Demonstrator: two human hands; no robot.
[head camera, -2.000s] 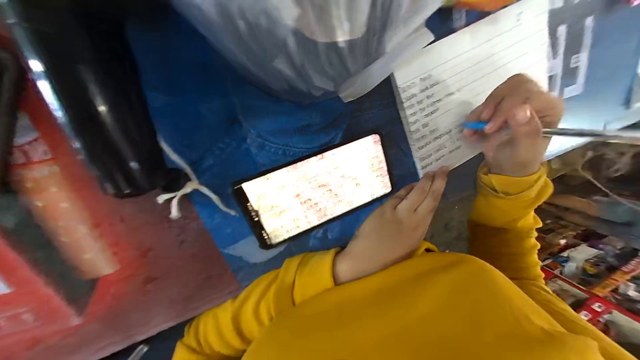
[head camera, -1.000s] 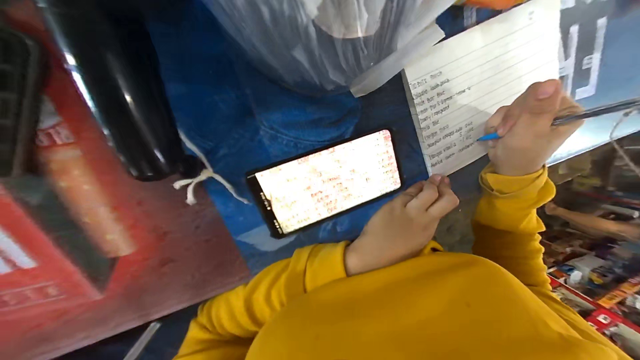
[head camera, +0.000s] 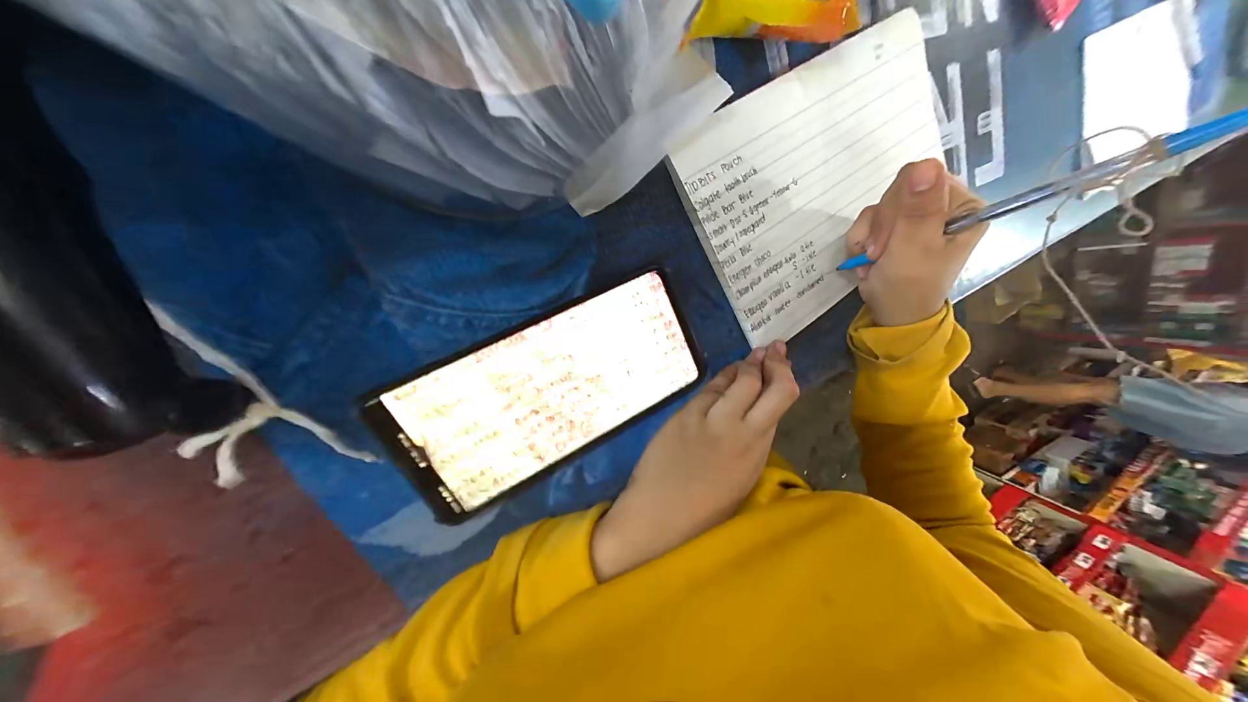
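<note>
A blue-tipped pen (head camera: 1014, 205) is held in my right hand (head camera: 912, 244), its tip at the handwritten lines on a ruled sheet of paper (head camera: 829, 127). String is tied round the pen's blue rear part. My left hand (head camera: 707, 448) lies with its fingertips at the sheet's near corner; the thumb is hidden, and I cannot tell whether the fingers pinch the paper. Left of that hand a smartphone (head camera: 546, 390) lies face up on blue denim-like cloth, its bright screen showing reddish writing.
A filled translucent plastic bag (head camera: 439, 107) stands beyond the phone. A black cylindrical object (head camera: 78, 292) and white string (head camera: 258, 409) lie at the left. An orange and yellow packet (head camera: 775, 18) is at the top. At the lower right are red boxes (head camera: 1121, 565) of packaged goods and another person's arm (head camera: 1048, 390).
The pen tip has moved down along the written lines since two seconds ago, and my right hand has shifted with it. My left hand stays by the sheet's corner.
</note>
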